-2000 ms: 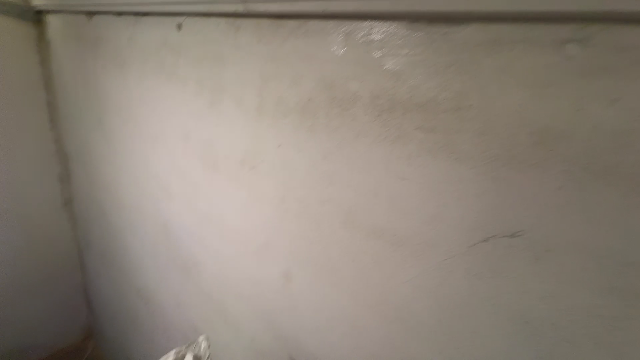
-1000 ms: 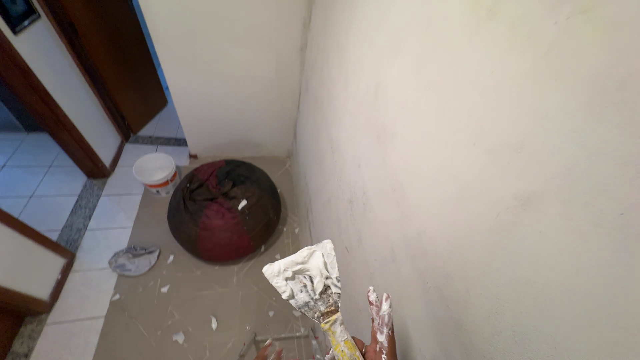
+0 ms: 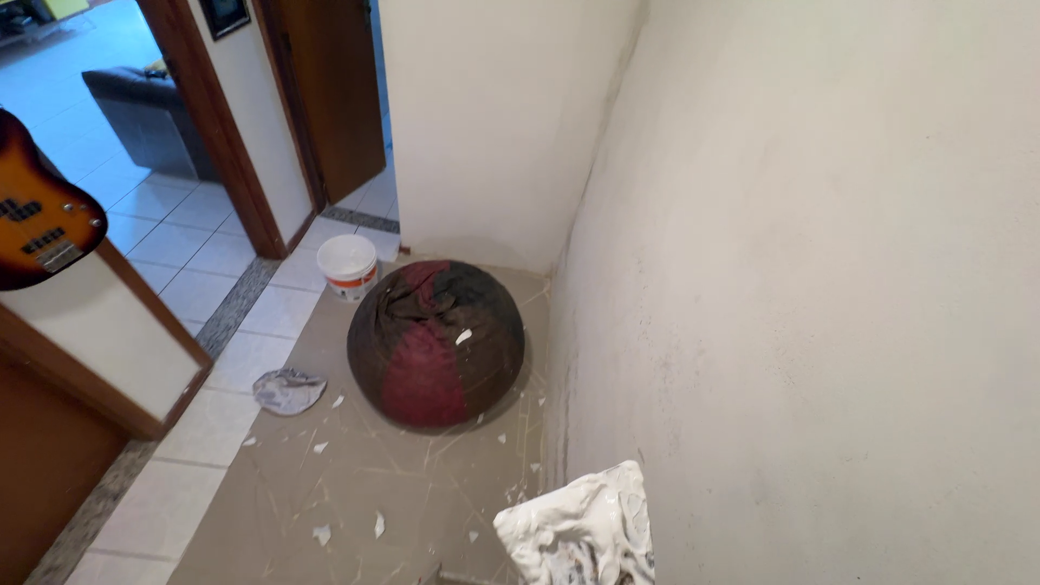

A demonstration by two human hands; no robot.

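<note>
The broad blade of a putty knife [image 3: 587,528], thickly coated in white filler, rises from the bottom edge of the head view, right of centre. Its handle is out of frame, and neither my left hand nor my right hand can be seen. Close beside the blade, on the right, runs a large off-white wall [image 3: 780,292] with faint grey marks and specks. A small part of a greyish object [image 3: 439,574] shows at the bottom edge, left of the blade; what it is cannot be told.
On the brown floor covering [image 3: 325,487], strewn with white flakes, sits a dark and red beanbag [image 3: 426,378]. Behind it stands a white plastic bucket [image 3: 348,258]; a crumpled grey cloth-like thing [image 3: 288,392] lies left. A sunburst electric bass [image 3: 49,219] hangs at the left, near open doorways.
The hand seen near the putty knife one second ago has dropped out of view, and the blade now sits lower in the frame. The view has swung from the wall to the room.
</note>
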